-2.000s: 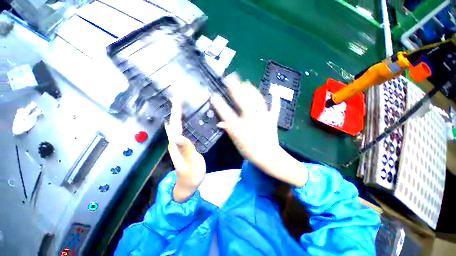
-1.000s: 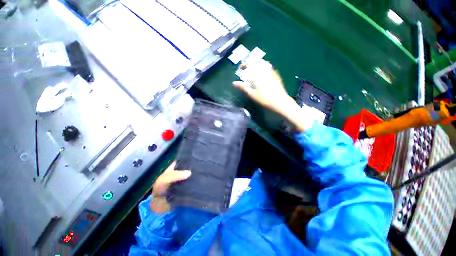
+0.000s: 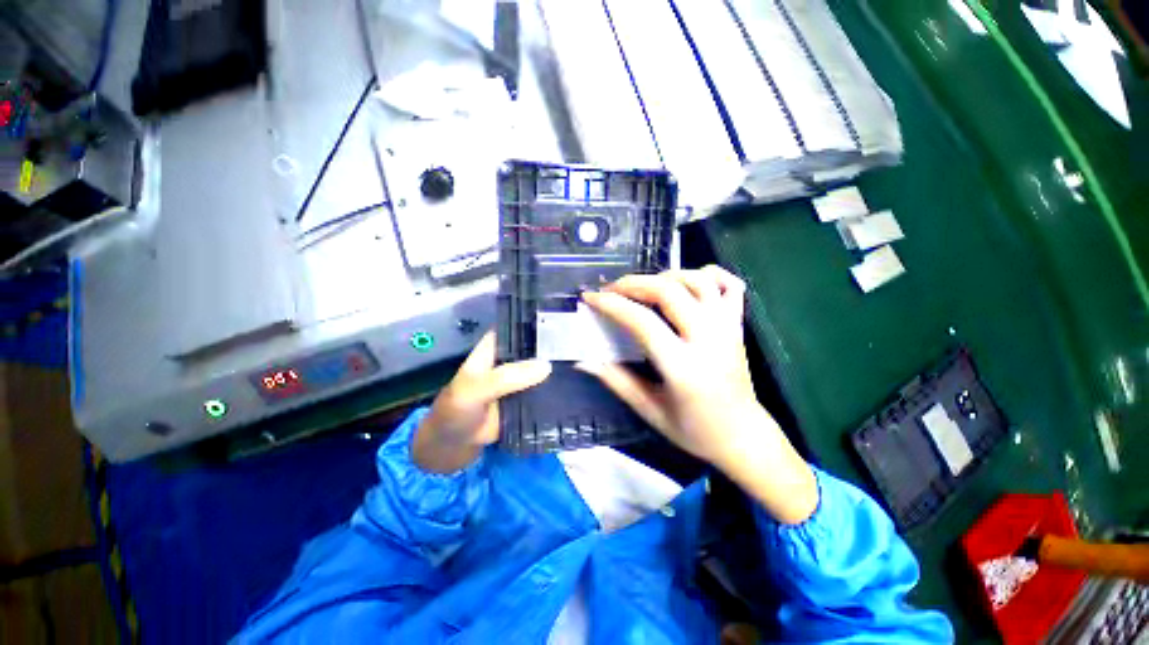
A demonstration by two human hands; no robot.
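A dark plastic housing (image 3: pixel 586 271) is held upright in front of me, ribbed inside facing up, with a round component (image 3: pixel 588 231) and a thin red wire near its far end. My left hand (image 3: pixel 473 401) grips its left edge, thumb inside. My right hand (image 3: pixel 691 359) is over its right side, fingers on a white rectangular piece (image 3: pixel 570 336) that lies across the middle of the housing. The fingers hide the piece's right part.
The machine (image 3: pixel 334 321) with a red display is at left. Stacked white packs (image 3: pixel 743 88) lie beyond the housing. Loose white pieces (image 3: pixel 874 231), a second housing (image 3: pixel 914 460), a red bin (image 3: pixel 1008 554) and an orange screwdriver (image 3: pixel 1090 556) are at right.
The view has swung left. The housing has turned from its outer side to its ribbed inside. My right hand has come from the loose white pieces to the housing, where a white piece now lies.
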